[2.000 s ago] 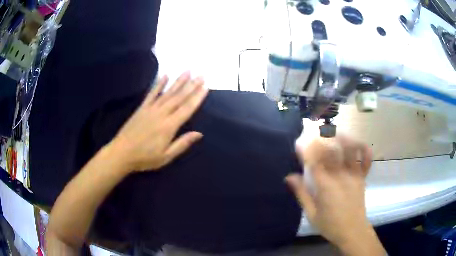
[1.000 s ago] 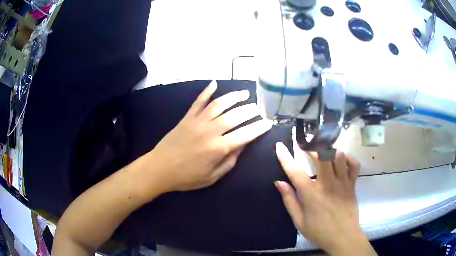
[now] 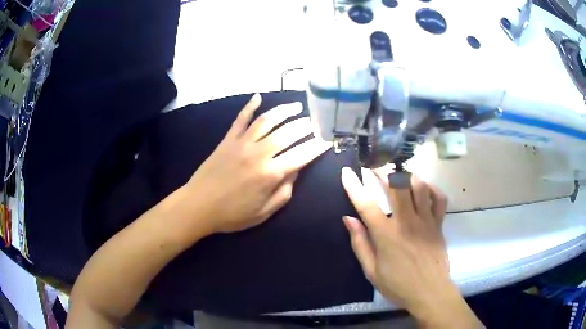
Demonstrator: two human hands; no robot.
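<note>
A large dark garment panel (image 3: 276,257) lies on the white machine table, its right edge beside the needle area of the white and blue sewing machine (image 3: 417,83). My left hand (image 3: 250,167) lies flat on the panel with fingers spread, fingertips just left of the presser foot area (image 3: 344,144). My right hand (image 3: 401,238) is at the panel's right edge below the machine head, its index fingertip and thumb on the cloth. The other right fingers rest partly behind the dark thumbscrew (image 3: 399,179). The needle is hidden by the machine's front parts.
A shiny curved metal guard (image 3: 392,109) and a pale knob (image 3: 452,144) are on the machine head. A thin wire guide (image 3: 283,80) stands left of it. More dark cloth (image 3: 103,83) lies at the left, beside clutter in plastic (image 3: 38,58). The table's rounded front edge (image 3: 514,263) is at lower right.
My left hand has slid right over the cloth towards the presser foot. My right hand has come from beside the cloth onto its right edge. The whole view has shifted slightly.
</note>
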